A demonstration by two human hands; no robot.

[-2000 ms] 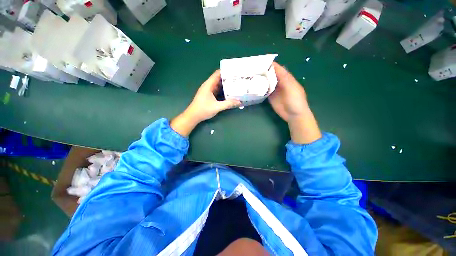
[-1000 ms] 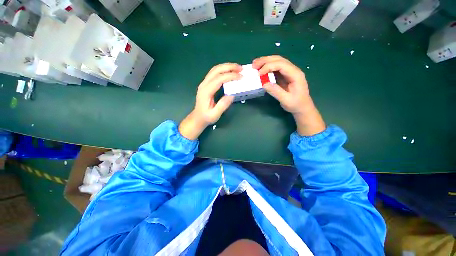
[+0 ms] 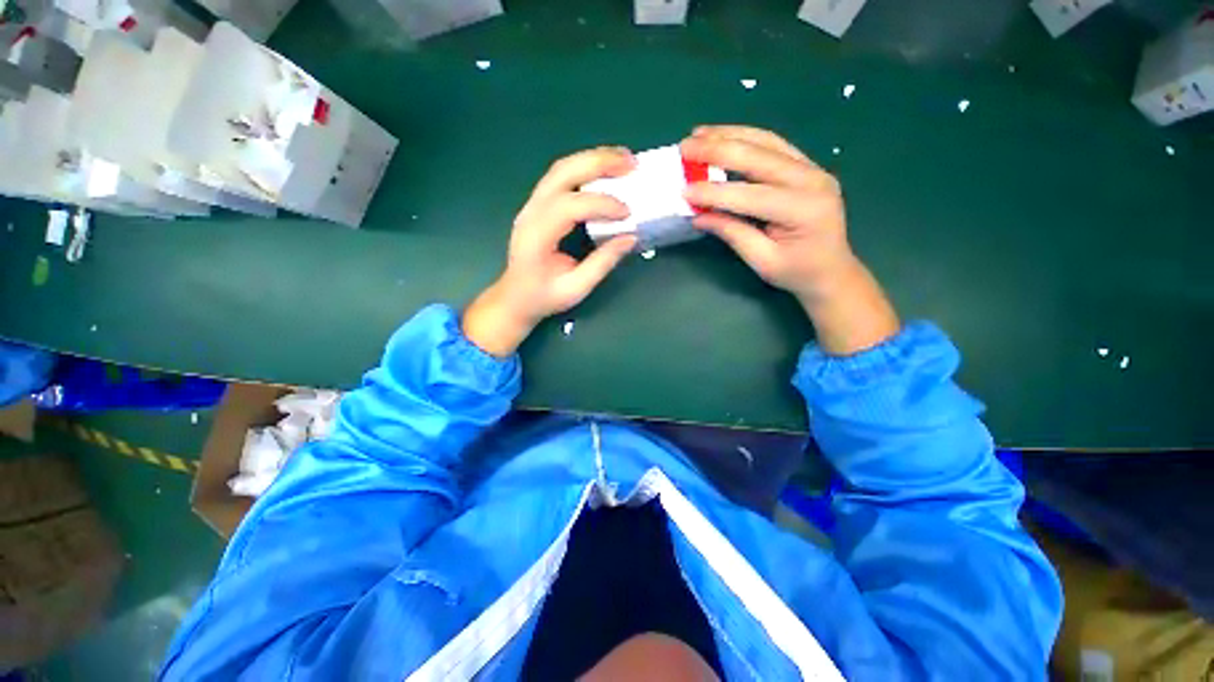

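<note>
A white carton (image 3: 650, 195) with a red patch at its right end is between my two hands above the green surface. Its top is covered by the white lid panel. My left hand (image 3: 566, 229) grips its left side, fingers on top and thumb at the near side. My right hand (image 3: 776, 213) holds the right end, fingers over the red patch and thumb low at the near side. Part of the lid and the far side are hidden by my fingers.
A row of open cartons (image 3: 273, 133) leans together at the left on the green table (image 3: 439, 273). Single cartons stand along the far edge, one at far right (image 3: 1178, 77). White scraps dot the surface. A brown box (image 3: 217, 460) with white wrapped pieces (image 3: 282, 437) is below the table edge.
The carton's raised lid of two seconds ago is now down over the opening. My right fingers have moved further over the red end. The far cartons have shifted up in view, several partly out of it.
</note>
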